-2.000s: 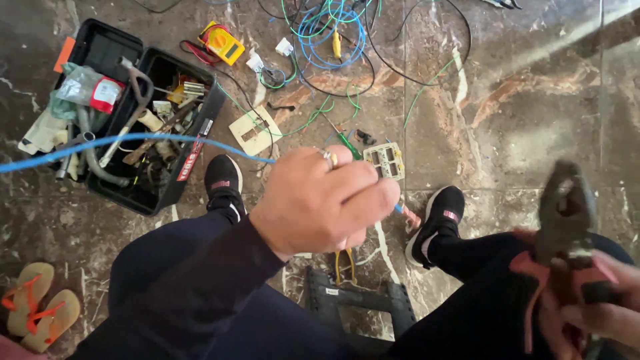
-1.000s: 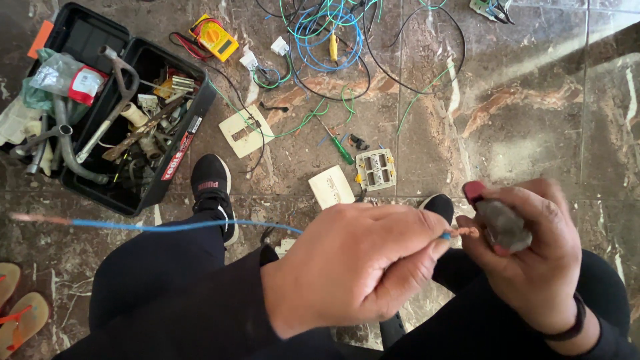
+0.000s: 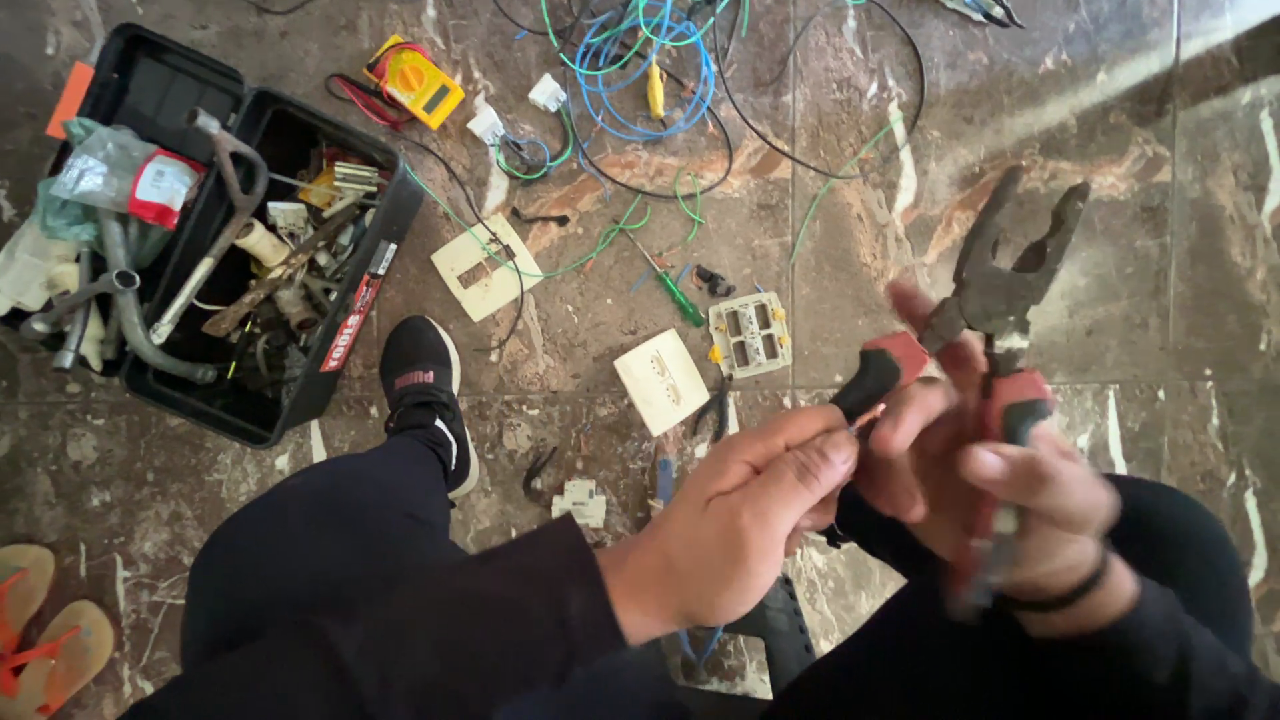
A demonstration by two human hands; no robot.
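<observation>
My left hand (image 3: 740, 510) pinches a wire whose bare copper end (image 3: 868, 418) sticks out past the thumb and forefinger; the rest of that wire is hidden. Close against it on the right, my right hand (image 3: 1000, 490) holds combination pliers (image 3: 1010, 270) with red and black handles. The plier jaws point up and stand apart, and the handles are spread. Past the hands, on the floor, lie a cream socket plate (image 3: 662, 382), a mounting frame (image 3: 750, 335) and a green-handled screwdriver (image 3: 675, 290).
An open black toolbox (image 3: 300, 400) full of tools stands at left. A yellow multimeter (image 3: 415, 82), a blank-centred wall plate (image 3: 485, 268) and coiled blue wire (image 3: 590, 90) lie farther off. A black stool (image 3: 785, 630) is below my hands; sandals (image 3: 65, 650) lie lower left.
The pliers' jaws, blurred near the copper end a second ago, now point upward and are spread apart. The blue wire's far end, seen at left before, is out of sight.
</observation>
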